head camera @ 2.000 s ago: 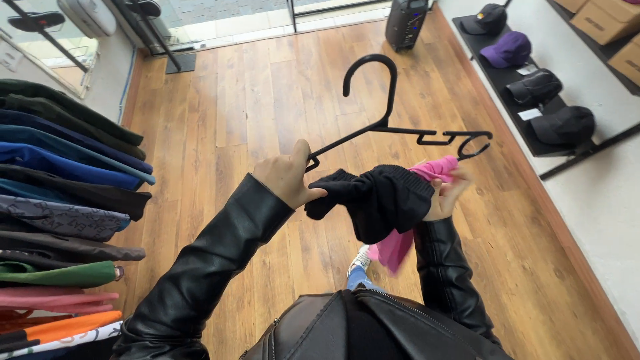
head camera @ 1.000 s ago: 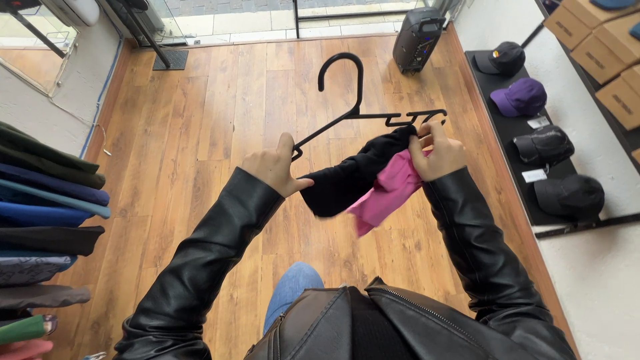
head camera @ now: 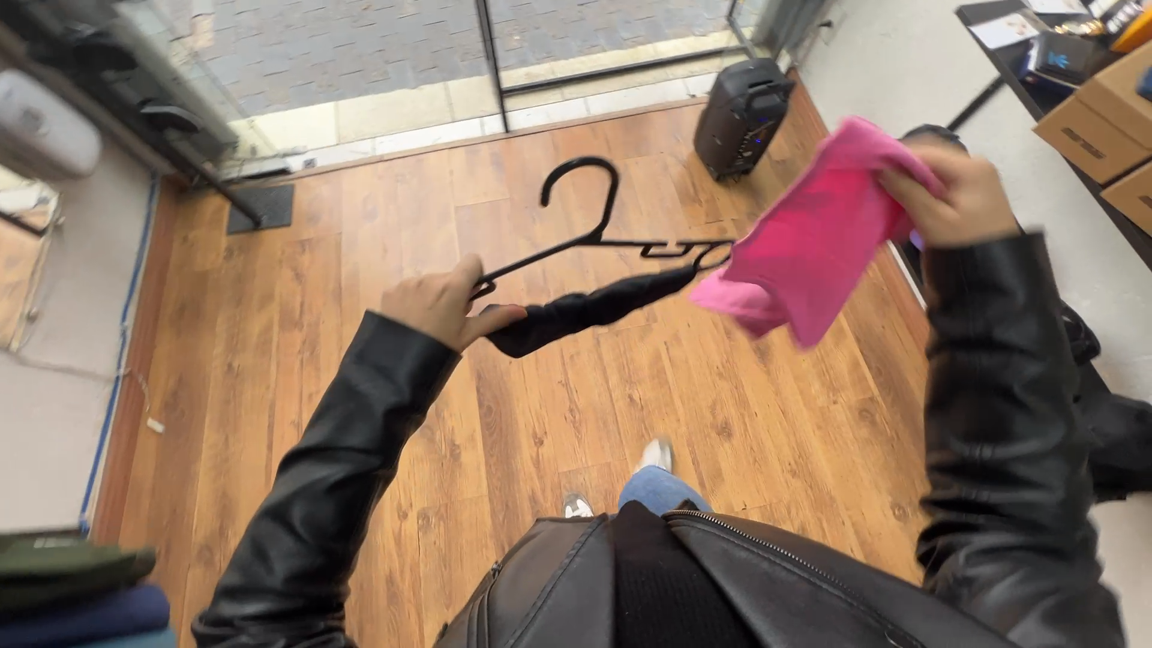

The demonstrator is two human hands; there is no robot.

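Observation:
My left hand (head camera: 445, 306) grips the left end of a black plastic clothes hanger (head camera: 549, 252), whose hook points up. A black cloth garment (head camera: 585, 310) hangs along the hanger's lower side, its left end pinched at my left thumb and its right end by the hanger's right loop. My right hand (head camera: 958, 193) holds a pink cloth garment (head camera: 814, 243) by its upper right part, raised to the right of the hanger. The pink cloth's lower left edge lies close to the hanger's right end; whether they touch I cannot tell.
A black wheeled speaker (head camera: 742, 117) stands on the wooden floor near the glass door. Cardboard boxes (head camera: 1098, 121) sit on a shelf at the right. Folded or hung garments (head camera: 81, 585) show at the lower left. A stand with a square base (head camera: 261, 209) is at the back left.
My right hand has moved right and up with the pink cloth, away from the black garment and the hanger's right end. My left hand still grips the hanger. The view has shifted.

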